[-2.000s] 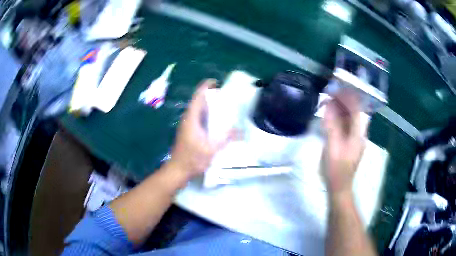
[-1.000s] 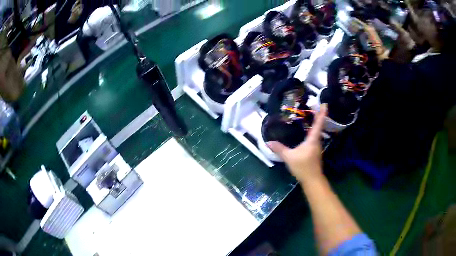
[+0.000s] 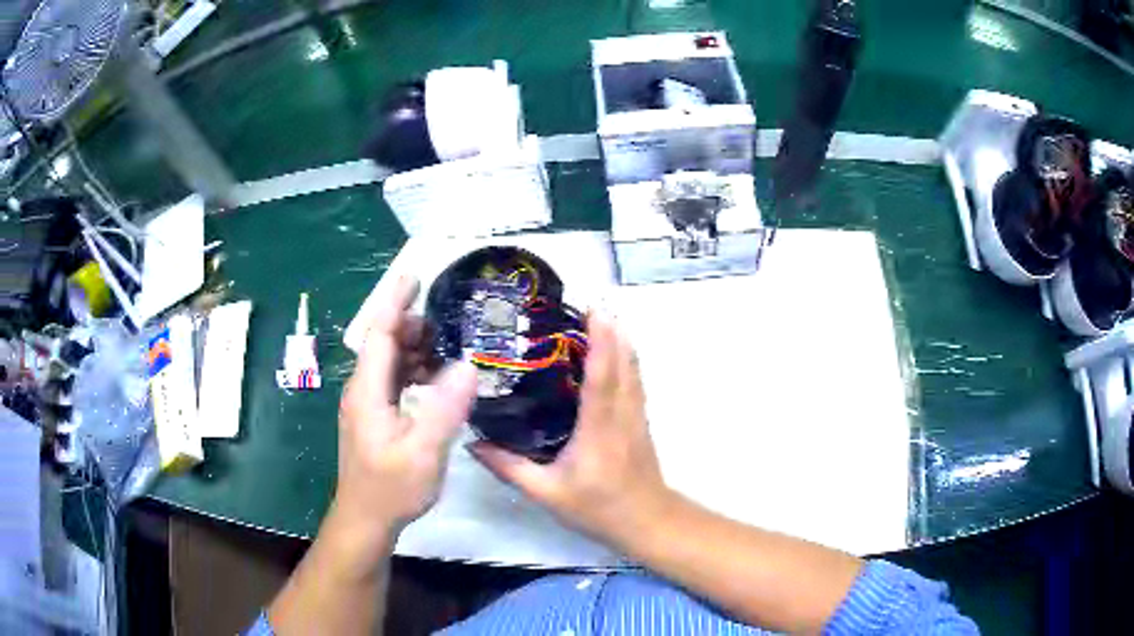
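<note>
An open black camera head (image 3: 497,326) with a circuit board and red, yellow and black wires is over the left part of the white mat (image 3: 771,410). My left hand (image 3: 401,416) is at its left side, with the thumb at its near rim. My right hand (image 3: 597,435) grips its right and lower side, fingers up along the wires. The part under the head is mostly hidden by the head and my hands.
A screw feeder (image 3: 682,174) stands at the mat's back edge, a black electric screwdriver (image 3: 821,93) hangs right of it. A closed white camera unit (image 3: 473,143) is behind the mat. A small bottle (image 3: 299,354) and cartons (image 3: 187,385) lie left. Wired units (image 3: 1038,211) stand right.
The view has swung back from the row of units on the right to the mat. My right hand was at a wired unit in that row; now both hands are at an open head over the mat.
</note>
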